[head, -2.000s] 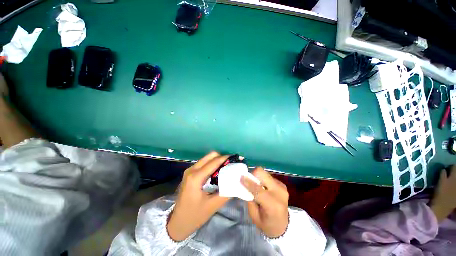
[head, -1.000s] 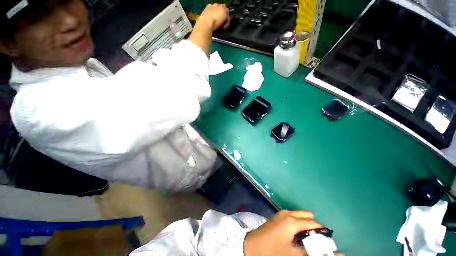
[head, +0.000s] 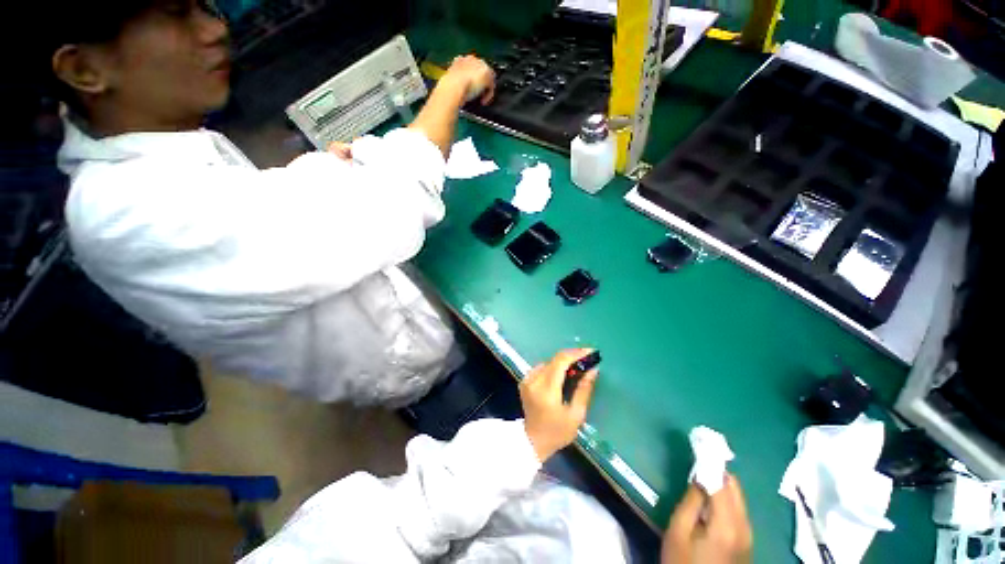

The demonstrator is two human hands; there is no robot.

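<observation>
My left hand holds a small black smartwatch body with a red bit, just over the green mat near its front edge. My right hand, cut off by the lower edge, holds a crumpled white cloth upright between its fingers, apart from the watch body. Another watch body lies on the mat beyond my left hand. One more black piece lies farther right, with clear plastic beside it.
Two black cases and white wipes lie at left centre. A white bottle stands by a yellow post. A black tray holds shiny packets. Tweezers rest on a white cloth. A person in white reaches across at left.
The view has swung left. My hands, together around the watch body two seconds ago, are now apart; the left keeps the watch body and the right has the cloth.
</observation>
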